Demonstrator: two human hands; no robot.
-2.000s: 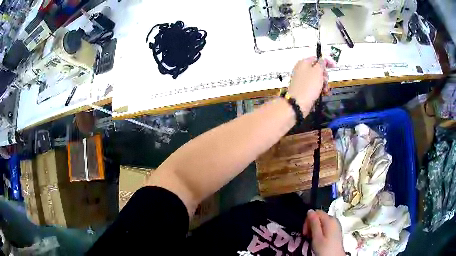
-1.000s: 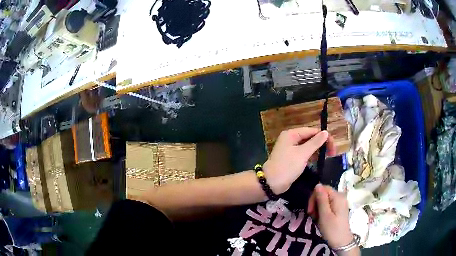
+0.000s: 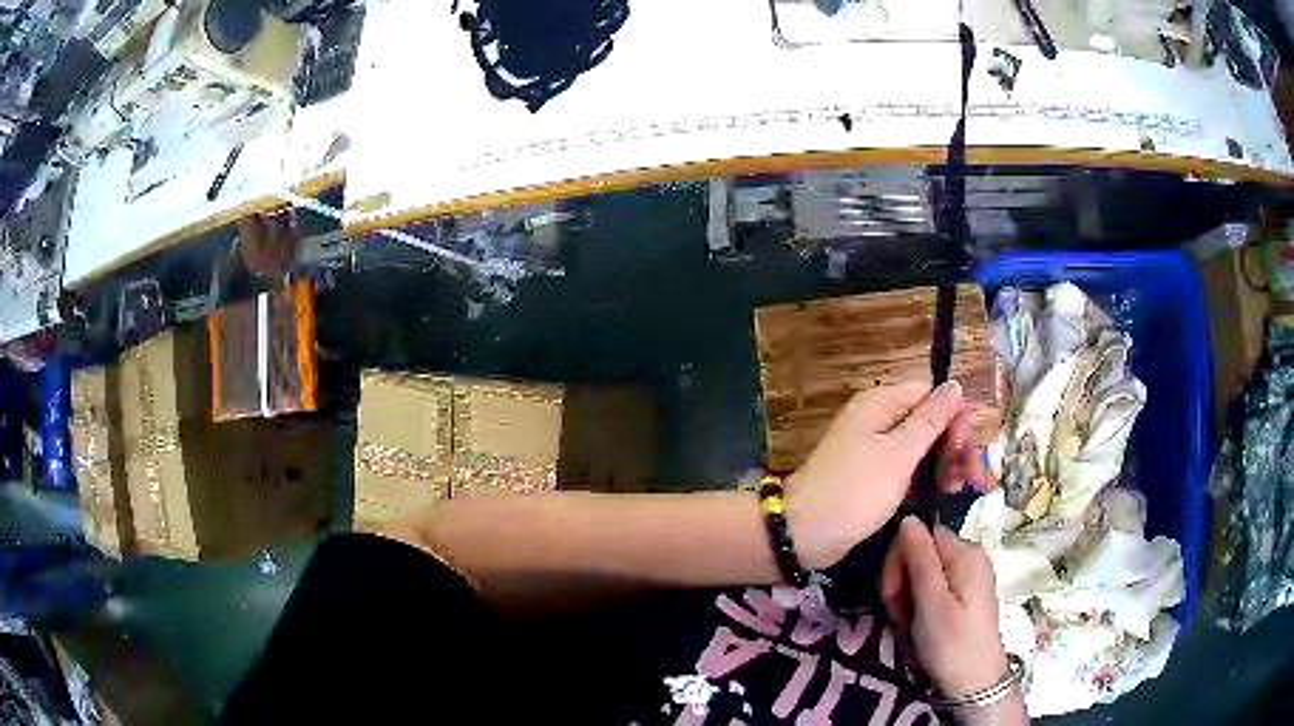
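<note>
A long narrow black fabric strip (image 3: 948,255) runs from the white table down over its edge to my hands above my lap. My left hand (image 3: 869,475), with a beaded bracelet, pinches the strip between thumb and fingers. My right hand (image 3: 942,596), with a bangle, is just below it and closed on the strip's lower part. The strip's lower end is hidden by my hand and black shirt. A tangled black strip bundle (image 3: 546,43) lies on the table.
The white table (image 3: 681,135) has a wooden-yellow edge. Below are a brown wooden board (image 3: 844,362), a blue basket (image 3: 1185,383) with cream fabric pieces (image 3: 1086,610), a cardboard carton (image 3: 405,440) and an orange-edged crate (image 3: 291,348). Green floral fabric (image 3: 1260,496) lies at far right.
My left hand came down from the table edge to just above my right hand, still on the strip. Since one second ago, both hands have shifted slightly right. The view has tilted down.
</note>
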